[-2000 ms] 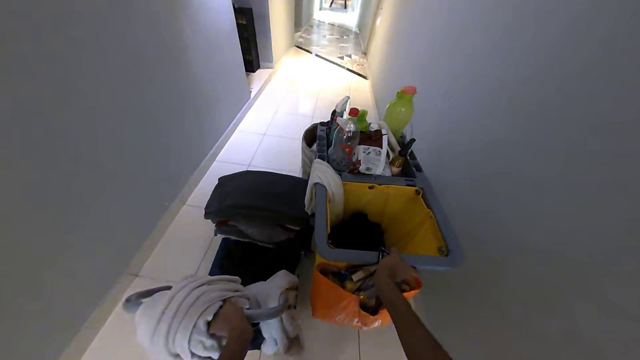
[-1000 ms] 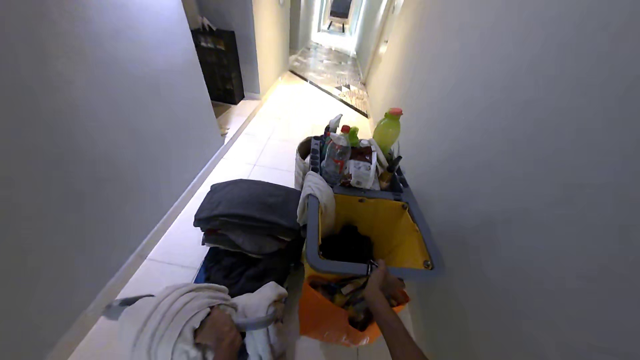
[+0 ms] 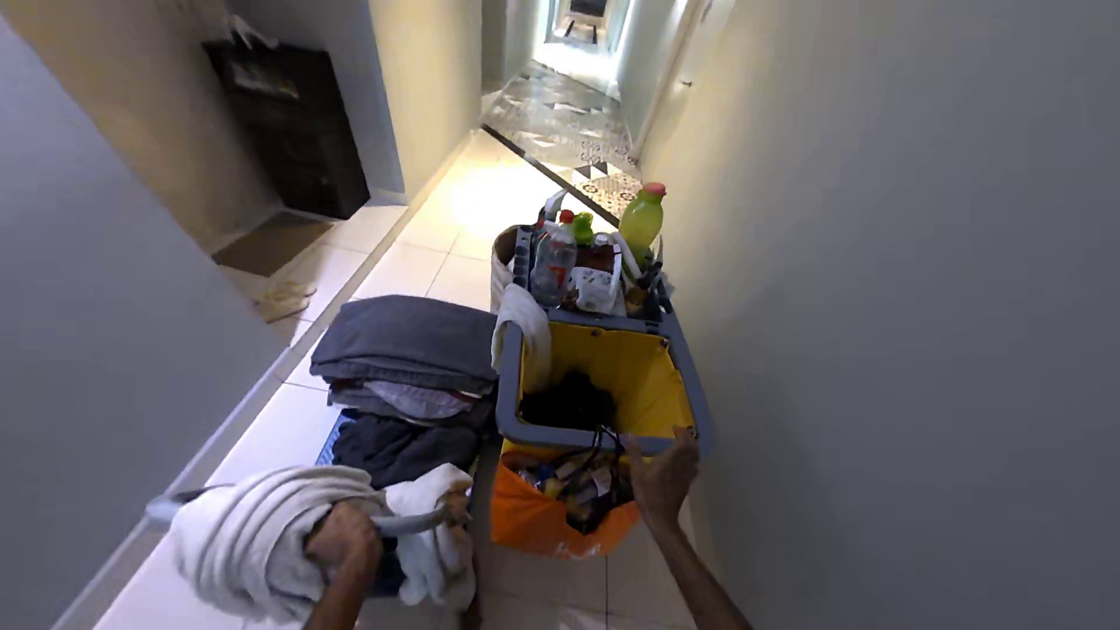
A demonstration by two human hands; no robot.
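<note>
My left hand [image 3: 343, 541] is closed around a grey cart handle [image 3: 411, 523], beside white towels [image 3: 271, 534] draped over it. My right hand [image 3: 665, 477] rests on the near right rim of a grey-framed cleaning cart [image 3: 560, 435], thumb and fingers spread over the edge. The cart's yellow bag [image 3: 643, 376] holds something dark. An orange bag [image 3: 560, 529] with mixed small items hangs below the rim. Folded dark grey cloths [image 3: 407, 337] are stacked at the left, above a black cloth [image 3: 407, 446]. A white cloth [image 3: 525, 328] hangs over the bag's left rim.
Bottles, among them a clear one [image 3: 554, 262] and a yellow-green one [image 3: 643, 223], stand in the cart's front tray. Walls flank the narrow tiled corridor. At the left opening are a dark cabinet [image 3: 293, 131] and a brown mat [image 3: 271, 243]. A dark strip [image 3: 547, 173] crosses the floor ahead.
The view has moved forward along the corridor, showing more of the left opening. My right hand has shifted right along the bag's near rim; my left hand stays at the towel-draped handle.
</note>
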